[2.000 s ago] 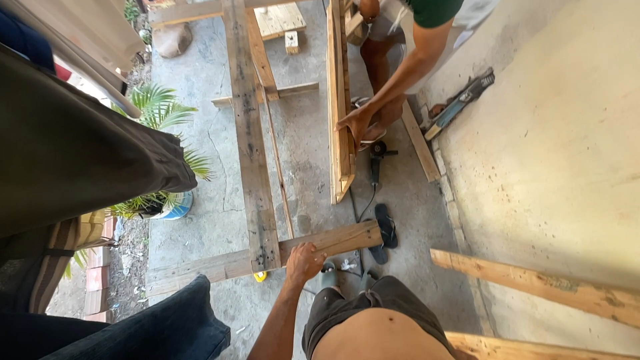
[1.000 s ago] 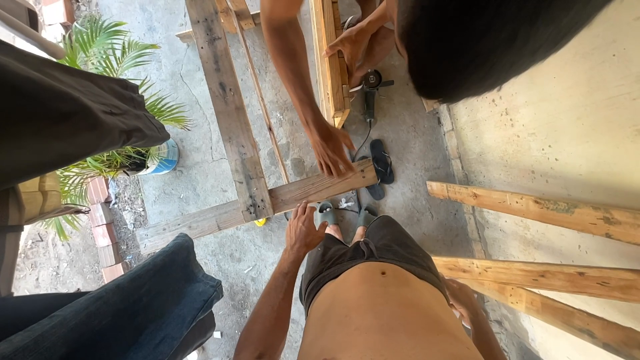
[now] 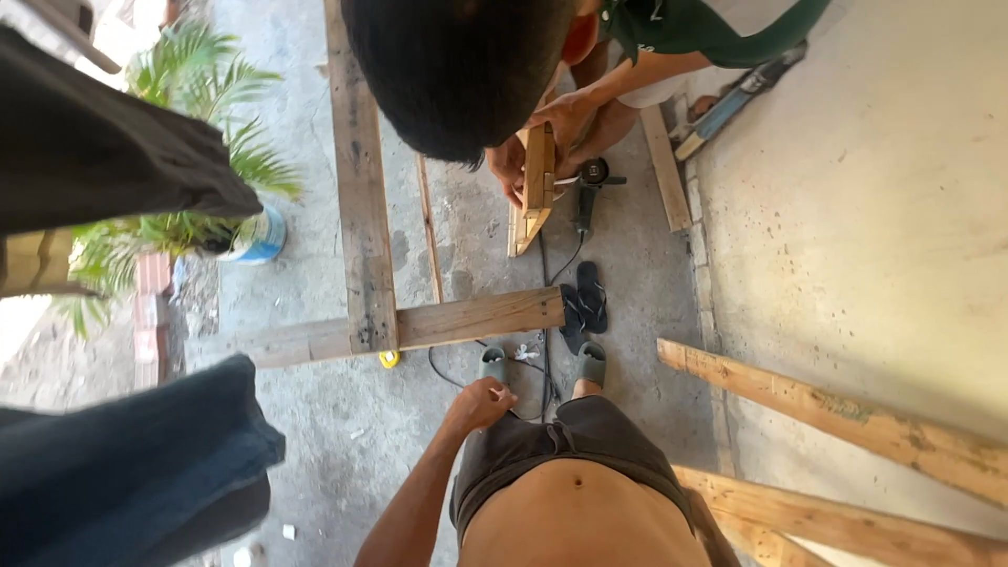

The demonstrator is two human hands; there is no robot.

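My left hand (image 3: pixel 482 403) hangs in front of my shorts with its fingers curled; whether something small is between them I cannot tell. Just beyond it lies a wooden plank (image 3: pixel 480 315), crossed at its left part by a longer weathered board (image 3: pixel 366 197). My right arm shows at the lower right edge of my body, but its hand is hidden. Ahead, a co-worker bends over a narrow assembly of wooden boards (image 3: pixel 539 177), both hands at its upper part. An angle grinder (image 3: pixel 587 197) rests on the concrete beside that assembly.
Black flip-flops (image 3: pixel 591 298) and a power cord (image 3: pixel 545 339) lie near my feet. Wooden beams (image 3: pixel 835 409) slant in from the right by the wall. Hanging clothes (image 3: pixel 142 465) and a potted palm (image 3: pixel 264 236) stand at left. A yellow round object (image 3: pixel 389 359) touches the board joint.
My left hand has left the plank's edge and drawn back toward my body. The co-worker's hand, over the plank's end a second ago, is back at the board assembly.
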